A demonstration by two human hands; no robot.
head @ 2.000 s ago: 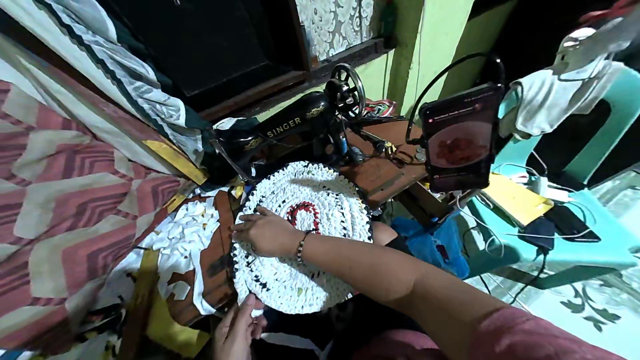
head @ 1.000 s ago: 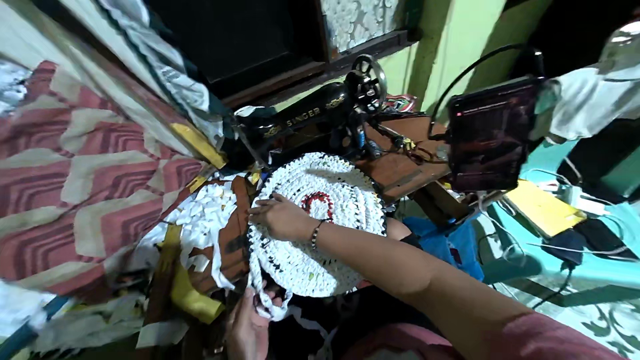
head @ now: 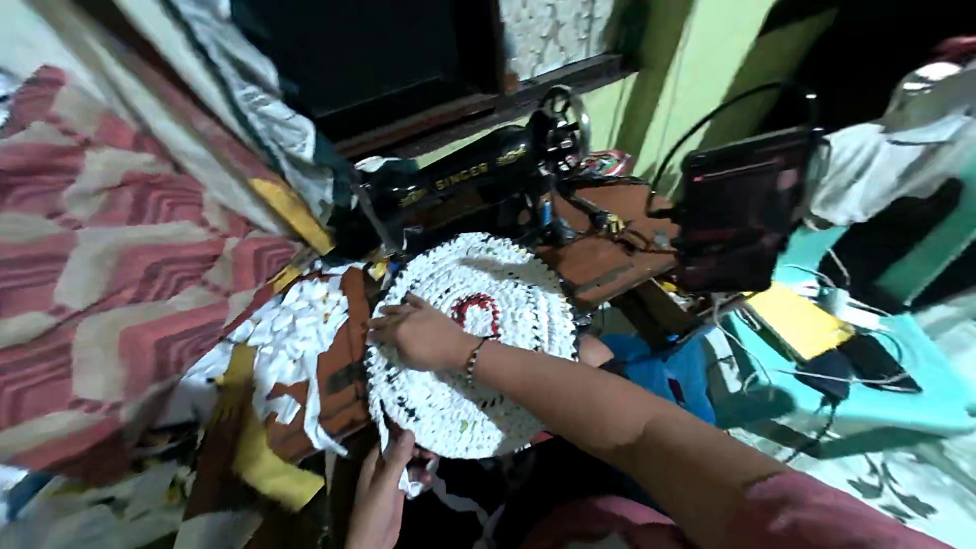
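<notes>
A round white braided rag mat with black flecks and a red ring at its centre lies in front of a black Singer sewing machine. My right hand, with a beaded bracelet at the wrist, rests flat on the mat's left part, fingers spread. At the mat's lower left edge, my left hand holds a white fabric strip between thumb and fingers. The mat's far edge is close to the machine's needle end; whether it lies under the presser foot cannot be seen.
White fabric scraps lie on the brown table at left, beside a yellow cloth strip. A patterned pink cloth hangs further left. At right are a tablet on a holder, a blue plastic bag and a green chair with cables.
The loose white strip looped up beside the mat a second ago now hangs shorter at my left hand. My right hand stays on the mat's left part. The view has shifted slightly.
</notes>
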